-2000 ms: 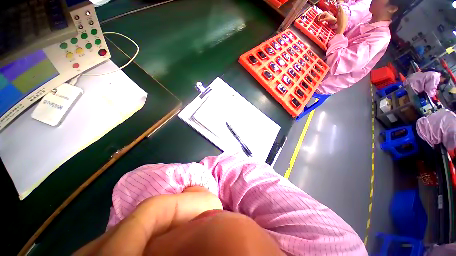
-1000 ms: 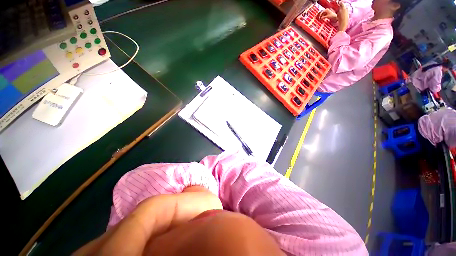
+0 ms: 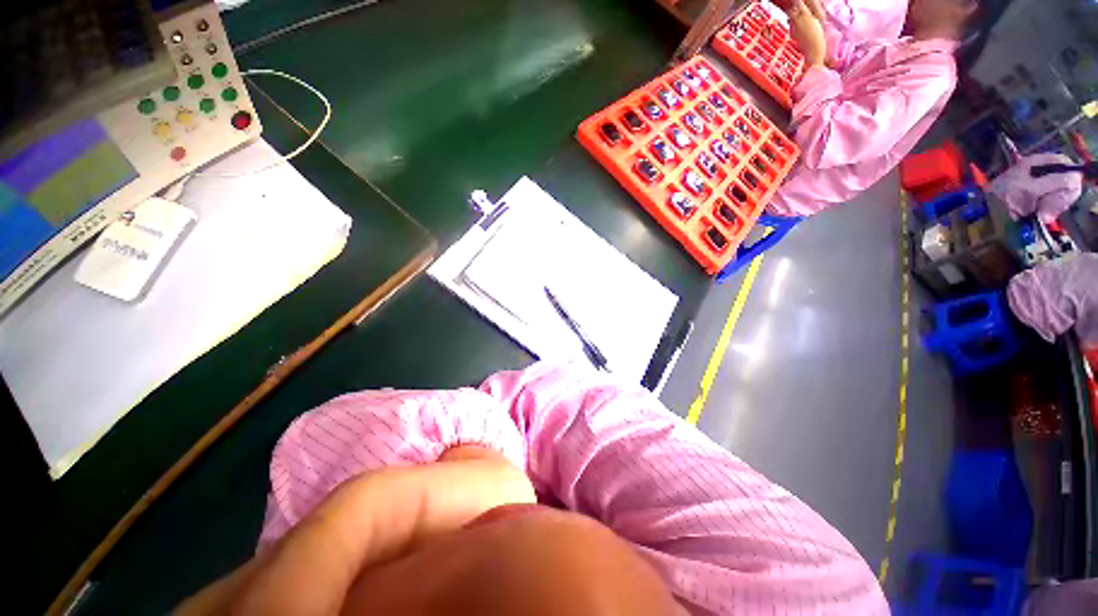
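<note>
My bare hands (image 3: 409, 517) are very close to the camera at the bottom edge, overlapping and cut off. I cannot tell which is left or right, and the fingertips are hidden. Two pink striped sleeves (image 3: 674, 481) meet just beyond them. Nothing held shows. Nearest beyond the sleeves, a clipboard (image 3: 484, 205) with white sheets (image 3: 530, 247) lies flat on the bench. A dark pen (image 3: 576, 327) lies on the sheets. A thicker black pen (image 3: 669, 354) lies at the clipboard's right edge.
A red tray (image 3: 710, 247) of small dark devices stands beyond the clipboard. A tester (image 3: 199, 90), white cable (image 3: 323, 102), small white box (image 3: 135, 247) and paper sheet (image 3: 217, 283) are at left. Another person (image 3: 861, 126) sits at upper right by a second red tray (image 3: 761, 51). Blue stools (image 3: 969, 331) stand beyond the aisle.
My hands and sleeves look unchanged. The view has shifted slightly. The other person's arm and head have moved a little up and right in the picture.
</note>
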